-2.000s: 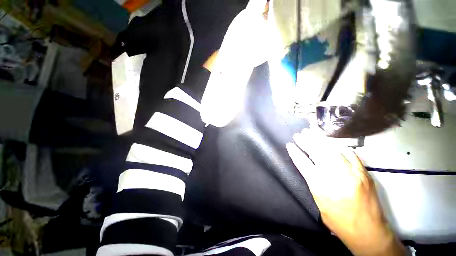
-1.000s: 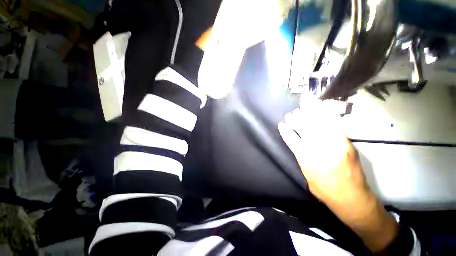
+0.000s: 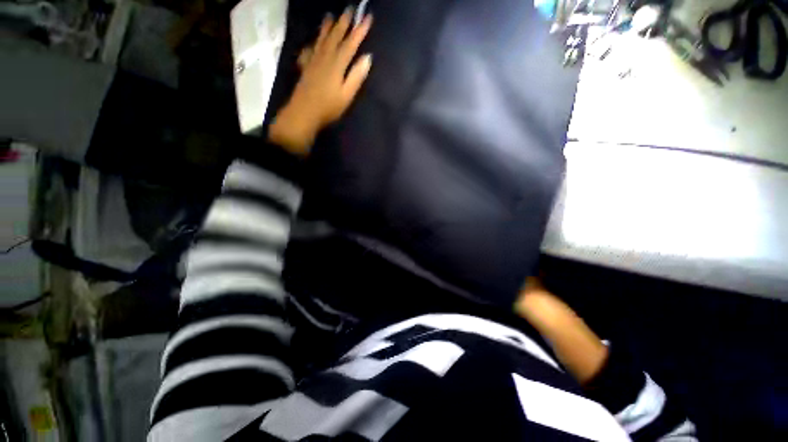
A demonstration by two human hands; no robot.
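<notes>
A black garment panel (image 3: 484,164) covers the table edge and hangs towards my lap, with soft folds across it. My left hand (image 3: 333,76) lies on the panel's far left part, fingers spread, near a short bit of white piping at the top. My right hand (image 3: 540,311) is at the panel's lower right corner; its fingers are hidden under or behind the cloth, so its grip cannot be told. Shiny metal parts of the machine (image 3: 570,22) show at the top, beside the panel's upper right edge.
Black-handled scissors (image 3: 760,39) lie on the white machine bed (image 3: 674,104) at the top right, beside slim metal snips (image 3: 695,56). A dark joint line crosses the bed. A white table corner (image 3: 257,60) shows at upper left. Blurred workshop clutter fills the left side.
My left hand has moved left and now shows fully with spread fingers. My right hand has left the needle area and dropped to the panel's lower corner. The view has shifted; the scissors now show.
</notes>
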